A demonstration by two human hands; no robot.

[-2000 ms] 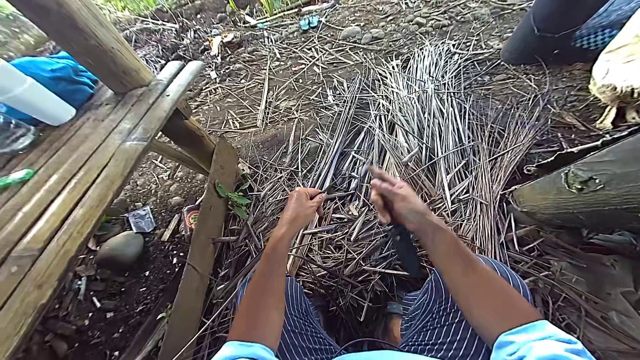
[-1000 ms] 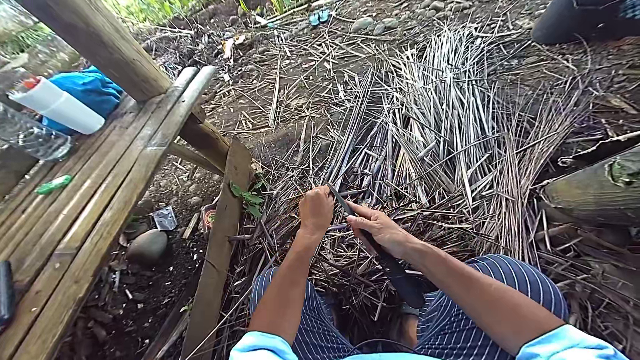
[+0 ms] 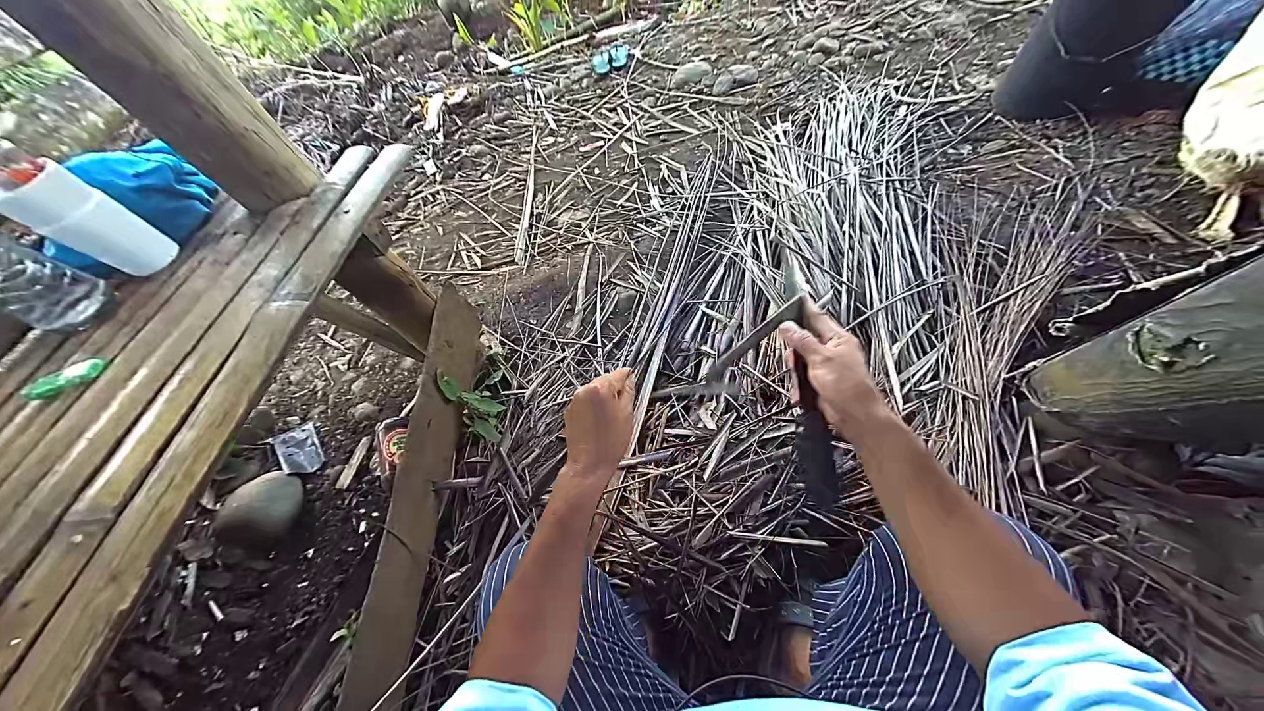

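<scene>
My left hand (image 3: 599, 420) is closed on a thin dry stalk (image 3: 681, 393) near the middle of the view. To its right, my right hand (image 3: 834, 367) holds a dark knife (image 3: 815, 434), its blade tip pointing away from me and the dark part hanging below the fingers. A flat strip (image 3: 752, 339) slants from the right fingers down toward the left; whether it is stalk or leaf I cannot tell. Beyond both hands lies a spread of dry, pale stalks (image 3: 859, 207), with broken pieces (image 3: 691, 533) heaped between my knees.
A bamboo bench (image 3: 212, 365) on the left bears a white plastic container (image 3: 94, 217), a blue bag (image 3: 148, 193) and a clear bottle (image 3: 44, 286). A wooden board (image 3: 415, 494) stands beside it. At right are a log (image 3: 1155, 355) and a person's dark-clothed leg (image 3: 1076, 54).
The two hands, together on the knife and stalk a second ago, are now apart. My right hand has moved right and forward with the knife.
</scene>
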